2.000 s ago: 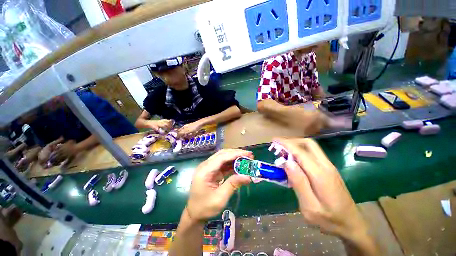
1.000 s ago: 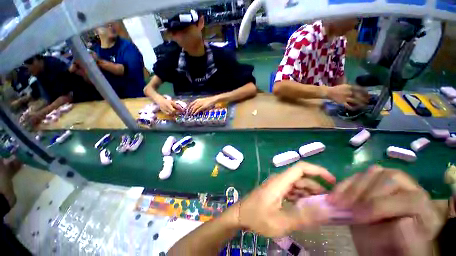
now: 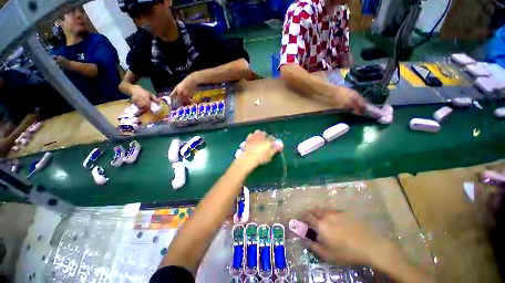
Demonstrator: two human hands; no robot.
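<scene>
My left hand (image 3: 259,148) reaches over the green belt (image 3: 365,157), with its fingers down at pale pink housings. One housing end (image 3: 277,145) shows beside the fingertips; whether I grip it is hidden. My right hand (image 3: 346,235) is blurred, low over the clear tray. Its fingertips are at a pink piece with a dark rectangle (image 3: 303,230); I cannot tell whether they hold it. Several open units (image 3: 252,254) stand side by side in the tray, blue blocks below green boards. Another open unit (image 3: 242,204) lies above them.
Closed housings (image 3: 311,145) and open units (image 3: 192,147) are scattered on the belt. Across it, several people sit working, one beside a tray of blue units (image 3: 199,112). A metal frame bar (image 3: 69,85) crosses the left side. Brown cardboard (image 3: 443,204) lies at right.
My hands have separated from the pink piece they were around. My left hand has moved out over the belt; my right is back over the tray. The view has shifted, showing more of the tray units.
</scene>
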